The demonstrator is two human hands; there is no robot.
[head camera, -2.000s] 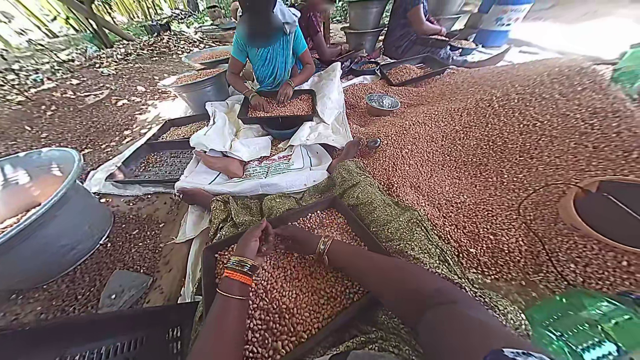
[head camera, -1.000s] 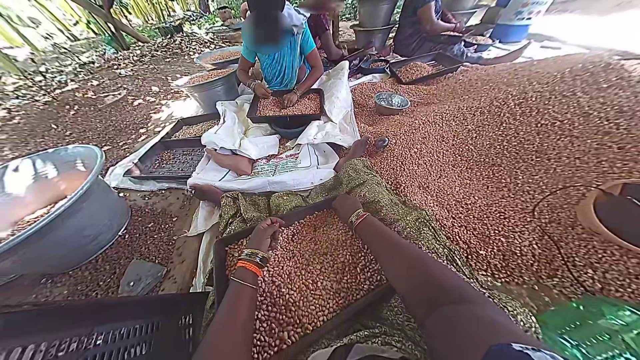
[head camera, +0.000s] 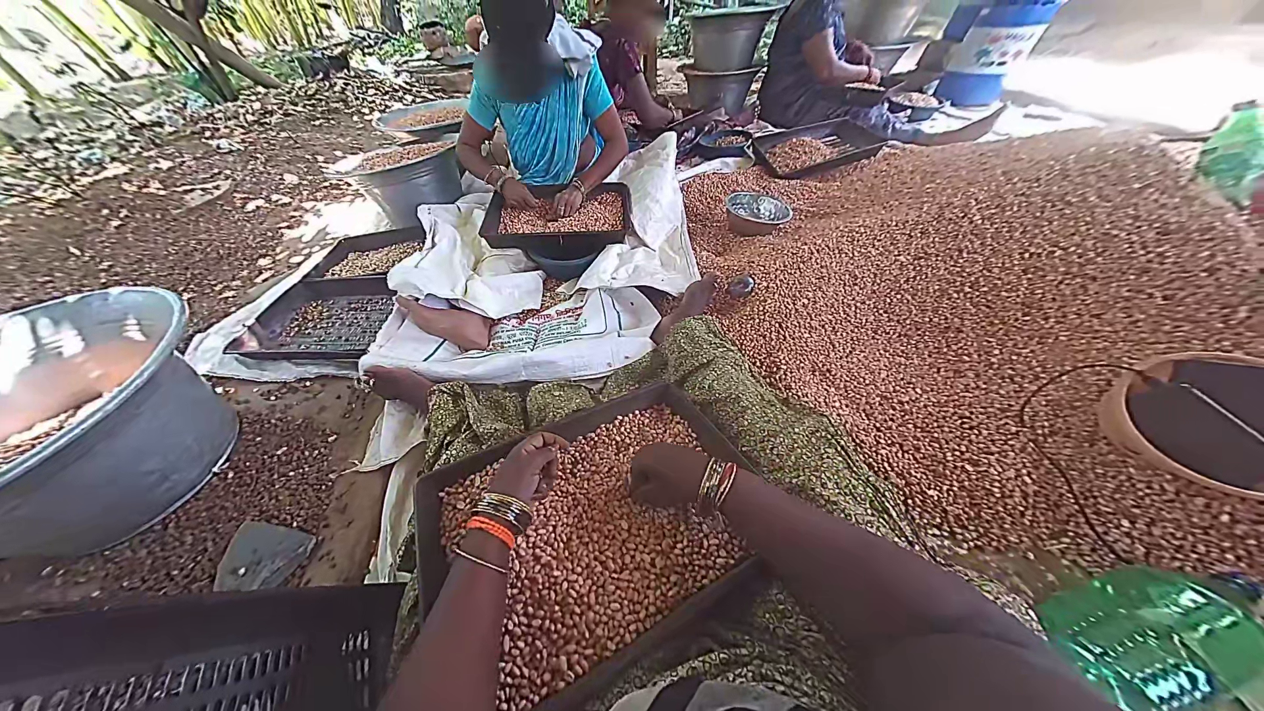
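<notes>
A dark rectangular tray (head camera: 446, 482) full of reddish-brown nuts or seeds (head camera: 592, 583) rests on my lap, over patterned green cloth (head camera: 790, 434). My left hand (head camera: 531, 466), with bangles at the wrist, is over the tray's left part, its thumb and fingers drawn together; whether a nut is between them is too small to tell. My right hand (head camera: 667, 476) is right of it, low against the nuts, fingers curled inward and fingertips hidden, so its hold cannot be made out. The two hands are apart.
A large heap of the same nuts (head camera: 987, 296) spreads at the right, with a metal bowl (head camera: 758, 212) on it. A metal tub (head camera: 168, 395) stands left, a black slotted crate (head camera: 197, 642) at lower left. Opposite, a person in blue (head camera: 553, 118) works over another tray (head camera: 558, 237).
My right hand has moved from the tray's far corner back toward its middle. Two seconds ago my hands were close together; now they are apart.
</notes>
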